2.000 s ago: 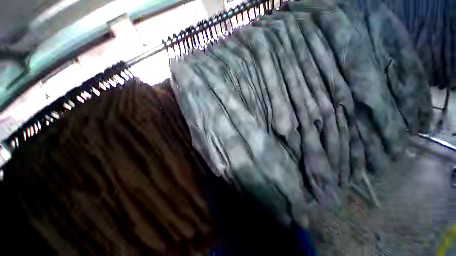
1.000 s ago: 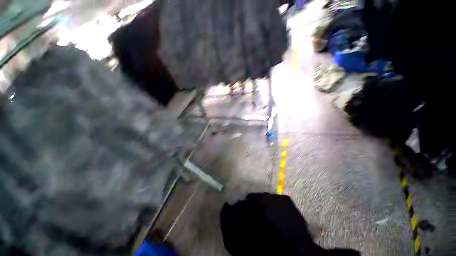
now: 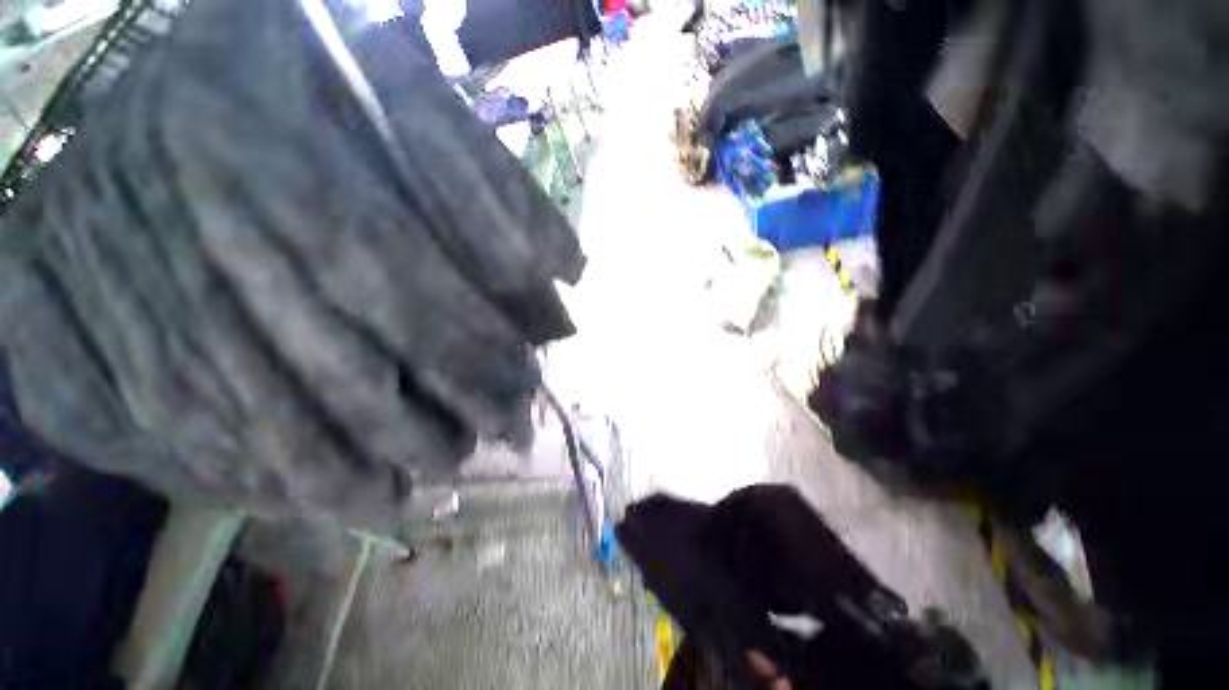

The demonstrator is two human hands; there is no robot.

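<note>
A black garment or dark cloth (image 3: 795,559) shows blurred at the bottom centre, close before me, with a small white spot on it. A small skin-toned patch, probably a fingertip of my right hand (image 3: 766,670), shows at its lower edge, cut off by the picture's edge. Its grip cannot be made out. My left hand is not in view. Grey garments (image 3: 270,283) hang close together at the left.
A blue bin (image 3: 815,209) with dark and blue items stands at the upper right of the bright aisle. Dark garments (image 3: 997,337) fill the right side. Rack legs (image 3: 573,452) and yellow-black floor tape (image 3: 1000,559) show low down. A navy garment hangs at the lower left.
The view has swung from the brown and grey garments on the rail to the aisle. The black cloth has come into view at the bottom and now reaches further right.
</note>
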